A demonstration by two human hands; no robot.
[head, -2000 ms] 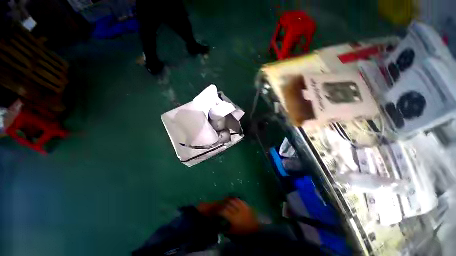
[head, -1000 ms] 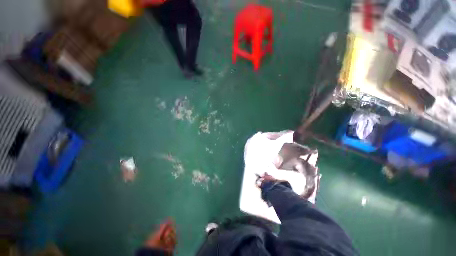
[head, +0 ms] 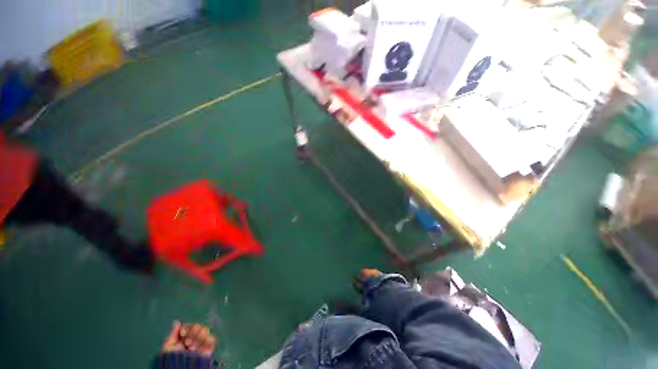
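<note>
My left hand [head: 189,339] is at the lower left edge, fingers loosely curled, with nothing seen in it. My right hand [head: 369,275] is small and blurred at the end of a dark sleeve, low in the middle; its fingers are partly hidden. An open white carton [head: 521,337] with crumpled pale and grey scrap inside lies low at the right, partly behind my right sleeve. Whether my right hand touches the carton cannot be told.
A red plastic stool [head: 189,225] stands on the green floor at the left. A person's dark leg [head: 86,216] is beside it. A workbench [head: 451,191] with white fan boxes [head: 404,47] and red strips spans the upper right. A yellow crate [head: 85,52] is at the upper left.
The view has swung, so the bench now lies ahead and the stool nearer at the left. The white carton shows lower, more covered by my right sleeve. My right hand no longer shows against the carton.
</note>
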